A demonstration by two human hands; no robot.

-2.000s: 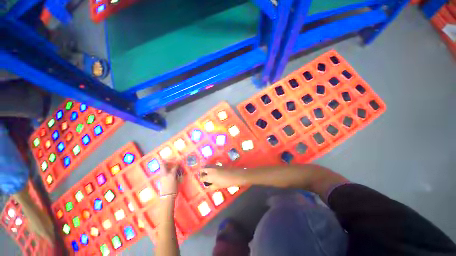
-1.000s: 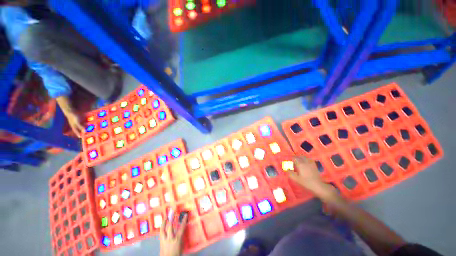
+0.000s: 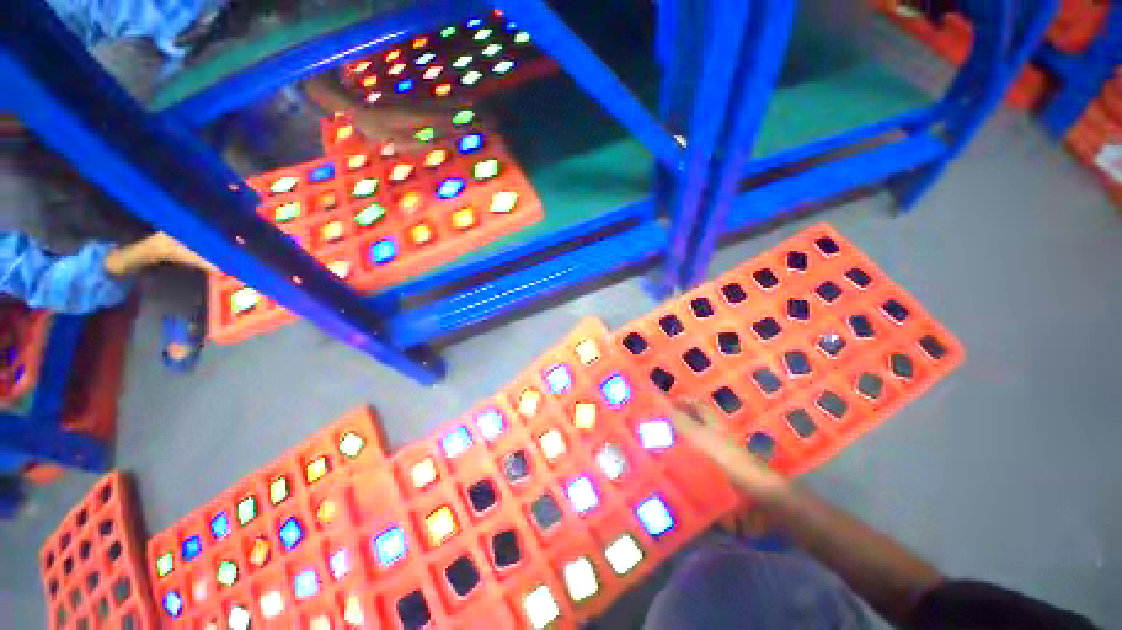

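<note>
An orange-red pocket tray (image 3: 726,492) lies in front of me with small square units, some lit white, blue or yellow, and several with black screens (image 3: 461,575). My right hand (image 3: 699,431) is blurred at this tray's right side, by the neighbouring tray; whether it holds a unit cannot be told. The right-hand tray (image 3: 947,351) holds dark-screened units. Another tray (image 3: 369,425) with lit units adjoins on the left. My left hand is out of view.
Blue rack posts and beams (image 3: 541,289) with green shelf matting (image 3: 591,185) stand ahead. A person's arm (image 3: 160,252) reaches to a lit tray (image 3: 523,203) at the rack. Another lit tray lies deeper on the shelf. A tray with dark pockets (image 3: 117,492) is at lower left.
My left hand has left the view. Black-screened units now show in the front tray's lower-left pockets. My right hand has shifted off the lit unit. The other person's tray has risen from the floor to the rack.
</note>
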